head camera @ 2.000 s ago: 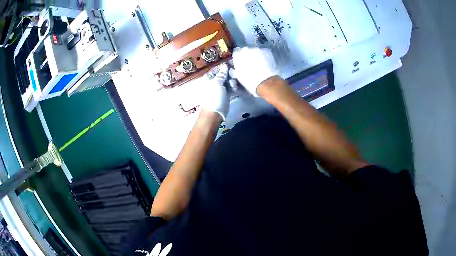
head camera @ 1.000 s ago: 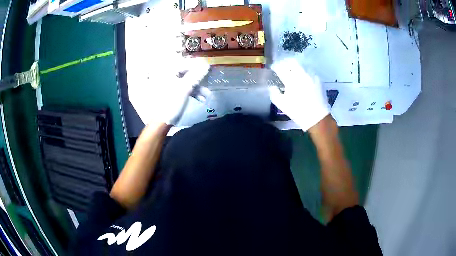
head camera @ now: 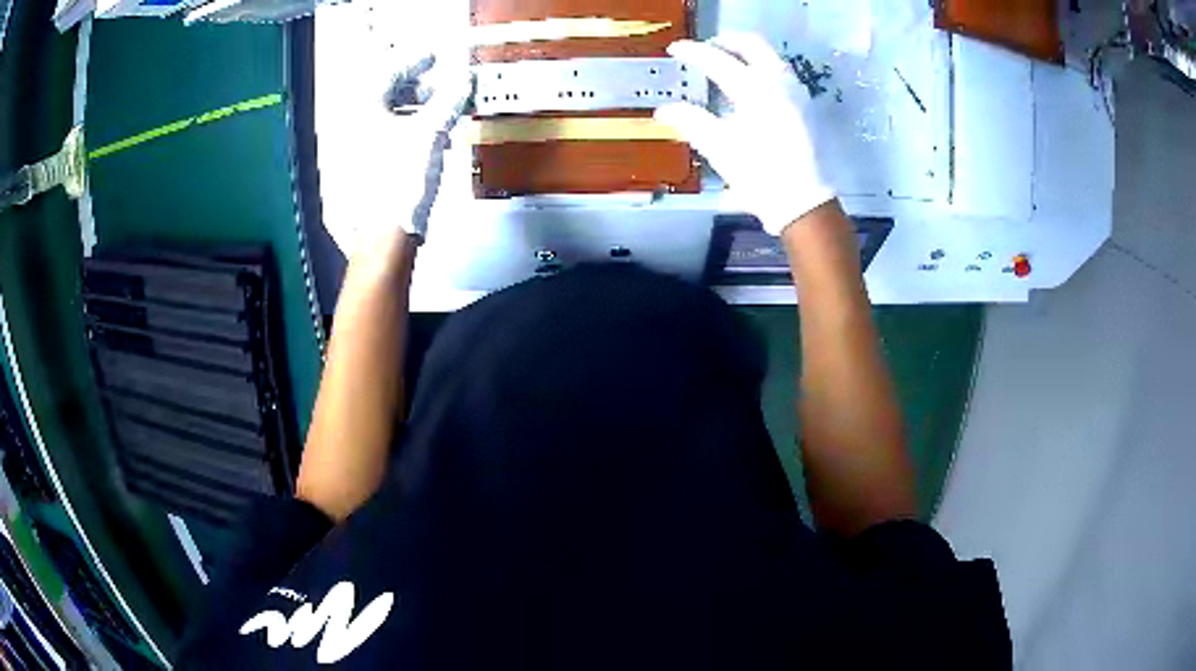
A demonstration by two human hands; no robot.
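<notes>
A narrow silver metal plate with small holes [head camera: 584,84] lies across the orange-brown fixture [head camera: 584,171], over the place of the round seats, which are hidden. A pale yellow strip [head camera: 564,129] runs across the fixture just in front of the plate. My left hand [head camera: 426,144], in a white glove, is at the plate's left end; its fingertips are blurred and its grip is unclear. My right hand [head camera: 761,125], also in a white glove, has thumb and fingers around the plate's right end.
Loose dark small parts [head camera: 811,76] lie right of my right hand. A dark-framed panel [head camera: 787,249] and a red button [head camera: 1022,266] are on the machine's front. A second orange fixture [head camera: 1003,24] is at the upper right. Black ribbed trays [head camera: 184,380] lie at the left on green.
The holed plate has moved from in front of the fixture onto it and now covers the round seats. Both hands have moved forward with it. The fixture's front part now shows.
</notes>
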